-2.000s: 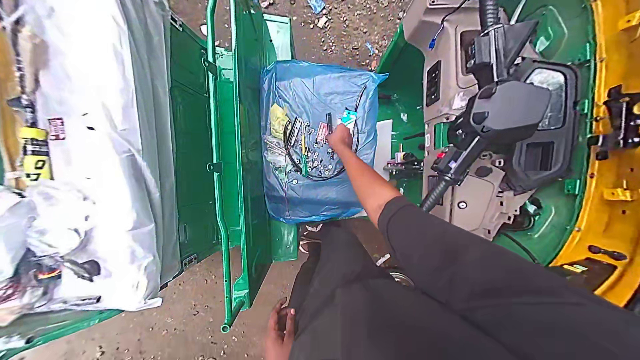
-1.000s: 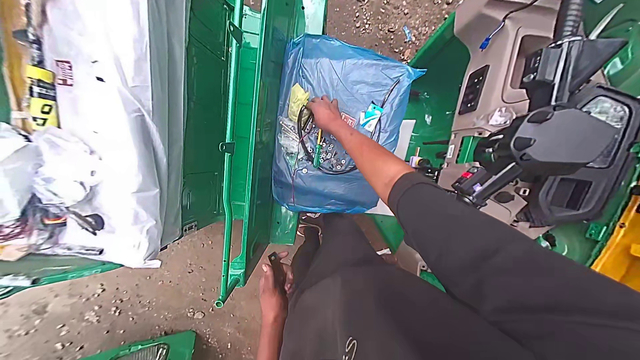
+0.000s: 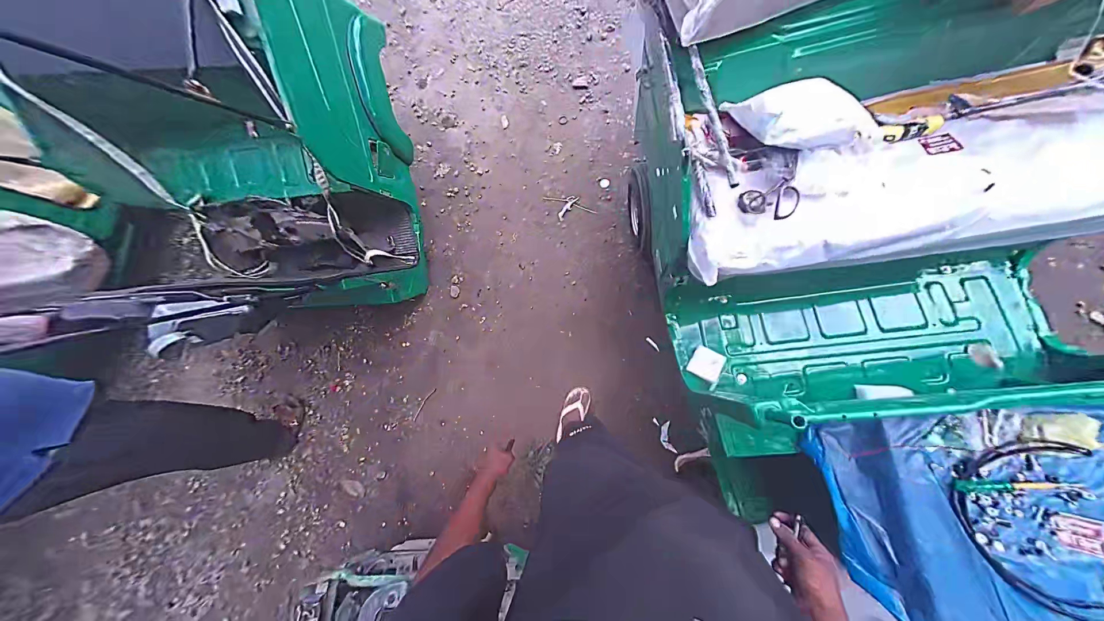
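Note:
My left hand [image 3: 495, 461] hangs low over the dirt ground, left of my sandaled foot [image 3: 575, 407]. A small dark object [image 3: 510, 446] shows at its fingertips, too small to name. My right hand [image 3: 807, 561] is at the lower right beside the blue plastic sheet [image 3: 897, 509], its fingers closed on a small, thin object [image 3: 797, 526] that looks metallic. On the sheet lie a coiled black cable [image 3: 959, 509], a green and yellow rod-like tool [image 3: 987, 486], many small metal fasteners [image 3: 1022, 526] and a red and white packet [image 3: 1078, 533].
Green vehicle bodies stand left [image 3: 345, 86] and right [image 3: 776, 388], with dirt ground [image 3: 517, 285] between. White plastic [image 3: 862, 198] covers a surface at right, bearing a yellow and black item [image 3: 912, 129]. A person's dark-clad leg [image 3: 172, 444] is at left. A green machine part [image 3: 371, 582] lies below.
The view has swung far to the left. My right hand has left the small parts on the blue sheet and is now beside its edge.

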